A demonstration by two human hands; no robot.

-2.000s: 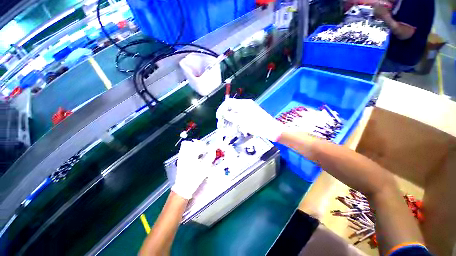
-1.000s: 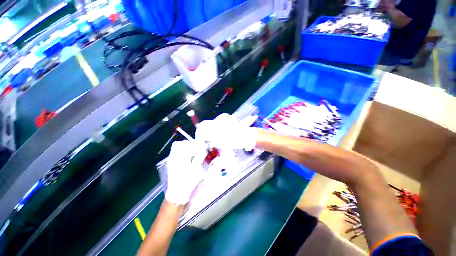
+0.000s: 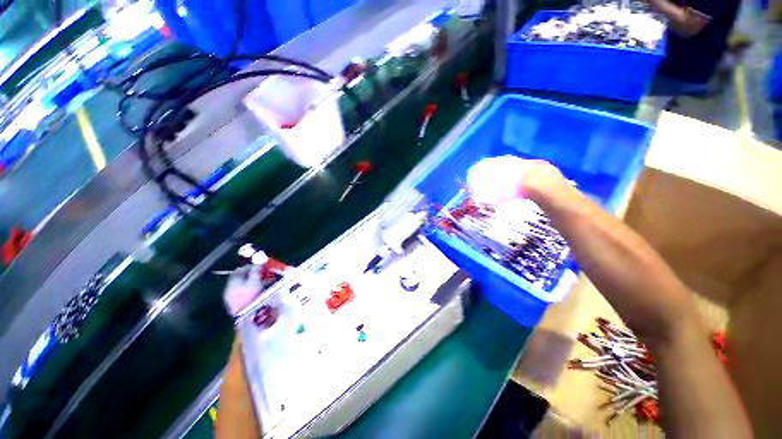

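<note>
The white-topped bench fixture (image 3: 330, 369) stands in front of me, with a red holder (image 3: 339, 296) on its top. My left hand (image 3: 244, 287), gloved and blurred, is at the fixture's far left corner over the belt, partly hidden by the fixture. Its fingers are closed around a red-headed part (image 3: 273, 269) with a thin shaft. My right hand (image 3: 506, 180), in a white glove, reaches into the near blue bin (image 3: 592, 141) over the heaped rod parts (image 3: 523, 236). Its fingertips blend with the rods, so its grip cannot be told.
The dark green conveyor belt (image 3: 206, 334) runs behind the fixture, carrying several red-headed parts. A white tub (image 3: 300, 120) and black cables (image 3: 150, 129) are on its rail. An open carton (image 3: 703, 223) with red-headed parts is at right. Another person's arm (image 3: 682, 15) is beside the far blue bin (image 3: 583, 69).
My right hand has left the fixture top and moved right into the near blue bin. My left hand has moved off the fixture top to its far left corner. The view has shifted slightly.
</note>
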